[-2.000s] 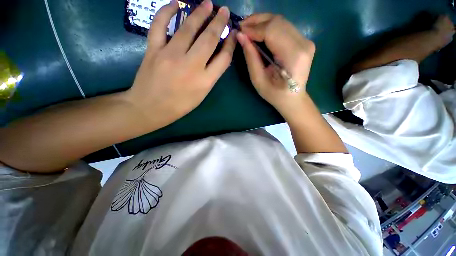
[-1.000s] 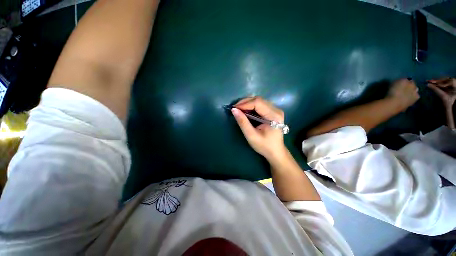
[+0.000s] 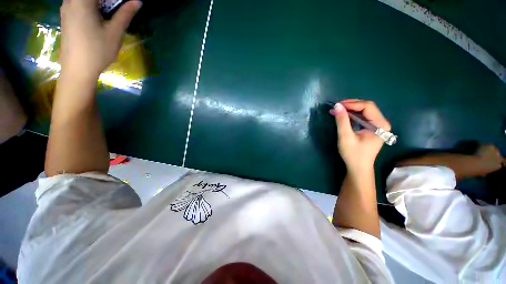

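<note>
My right hand (image 3: 362, 127) holds slim tweezers (image 3: 363, 122) like a pen above the dark green mat, with the dark tip pointing up-left and a whitish crinkled wrap at the rear end. My left hand (image 3: 91, 36) is at the upper left, cut off by the top edge. A dark handset (image 3: 111, 5) with a pale part shows between its thumb and fingers. It is mostly cut off by the top edge.
The green mat (image 3: 255, 66) is crossed by a thin white line. A shiny yellow film (image 3: 130, 61) lies at the left, partly behind my left forearm. Another person's forearm and white sleeve (image 3: 427, 188) are at the right. A pale strip (image 3: 444, 30) curves along the upper right.
Two seconds ago both hands were at a handset. My left hand then reached out of view and is now at the upper left with a handset. My right hand keeps the tweezers. The view has shifted.
</note>
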